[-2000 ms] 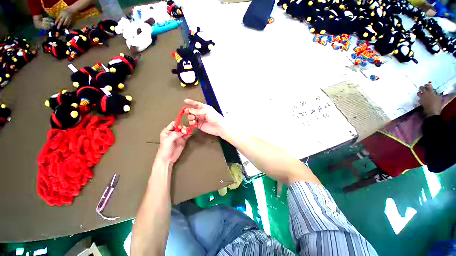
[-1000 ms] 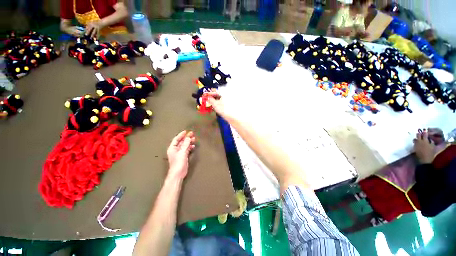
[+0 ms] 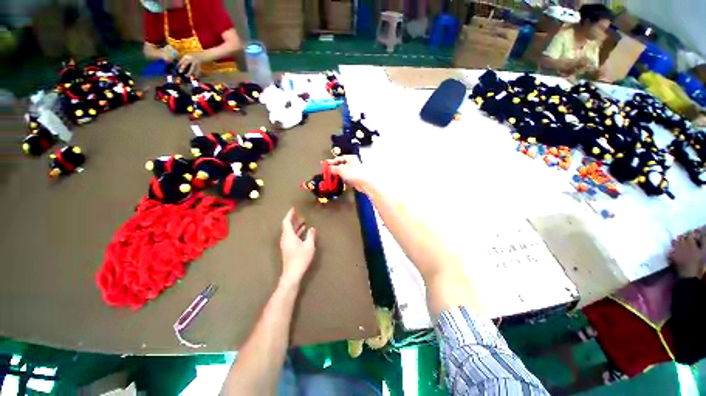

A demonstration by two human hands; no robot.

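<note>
My right hand (image 3: pixel 351 172) holds a red scarf (image 3: pixel 328 179) at a small black plush penguin (image 3: pixel 325 188) near the right edge of the brown table. The penguin is tilted, its party hat pointing left. How far the scarf is round it is too small to tell. My left hand (image 3: pixel 296 241) is empty, fingers apart, below and left of the penguin. A red scarf pile (image 3: pixel 162 247) lies to the left.
Penguins with red bands (image 3: pixel 213 166) lie beyond the pile. Thread snips (image 3: pixel 193 311) lie near the front edge. Unbanded black penguins (image 3: pixel 573 116) and a dark blue case (image 3: pixel 443 102) are on the white table (image 3: pixel 433 182). A person in red (image 3: pixel 190 35) sits opposite.
Both hands held the scarf at first; my left hand has let go. My right hand has carried the scarf to the penguin, which is now nearer and tilted. The view has lifted.
</note>
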